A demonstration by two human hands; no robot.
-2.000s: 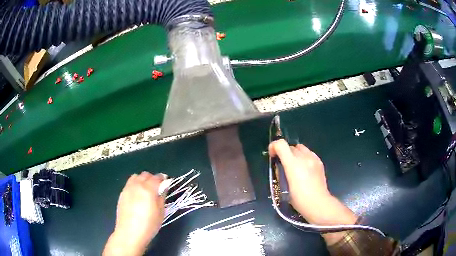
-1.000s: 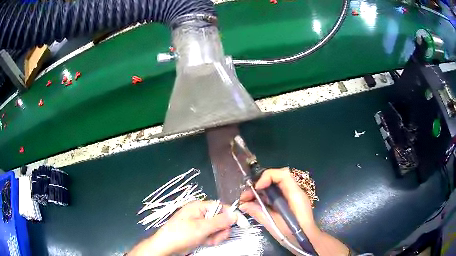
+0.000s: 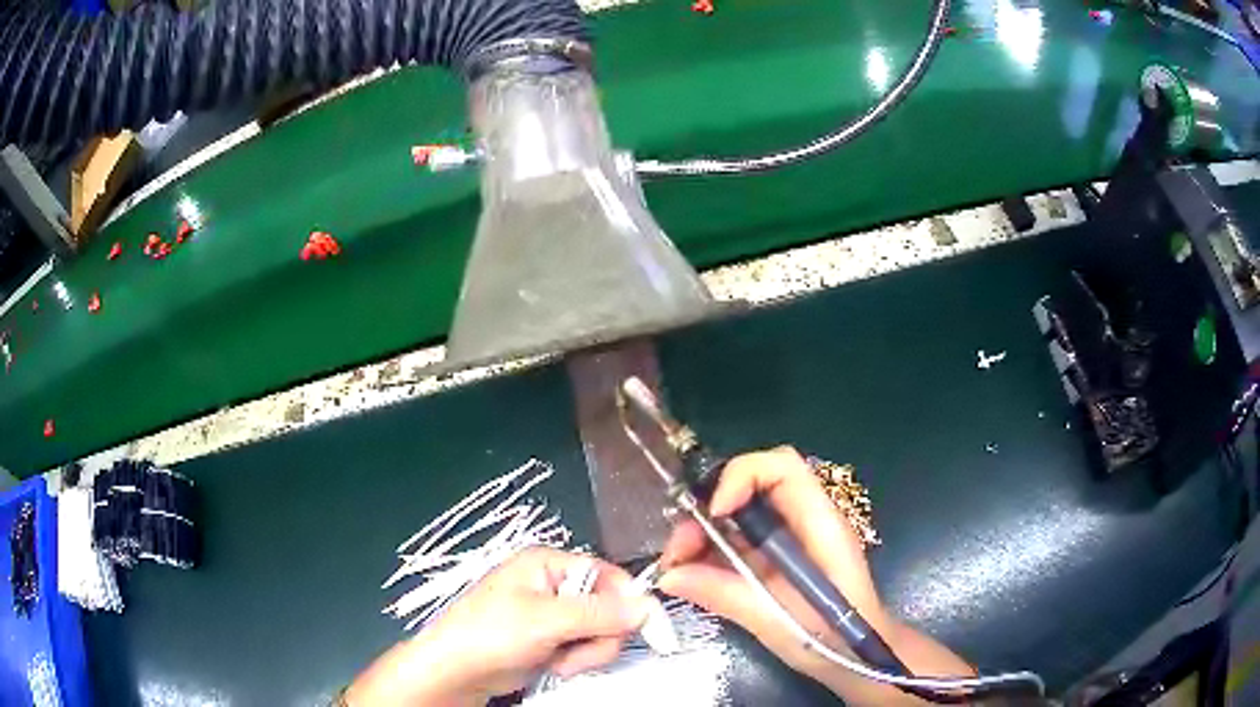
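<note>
My right hand [image 3: 774,553] holds the black soldering iron [image 3: 788,559] like a pen, its metal tip over the brown-grey work plate [image 3: 622,470]. The thin feed tube runs alongside the iron. My left hand [image 3: 532,622], with white coverings on its fingertips, holds a white lead wire. The fingertips of both hands meet at the plate's near end; whether a metal contact is between them is too small to tell. A loose pile of white wires [image 3: 477,539] lies left of the plate. A neater row of white wires [image 3: 663,677] lies in front, partly under my hands. Copper-coloured contacts [image 3: 846,500] are heaped right of my right hand.
The clear-grey fume hood [image 3: 567,263] hangs above the plate on a black ribbed hose [image 3: 277,55]. A green belt [image 3: 346,180] with red parts [image 3: 319,246] runs behind. The black feeder [image 3: 1161,304] and dark holder [image 3: 1105,373] stand right. Wire bundles [image 3: 145,514] and a blue bin [image 3: 55,608] are left.
Both hands have come together from apart over the last two seconds; the left left the loose wire pile. Since one second ago they have barely moved. Red parts have shifted left on the belt.
</note>
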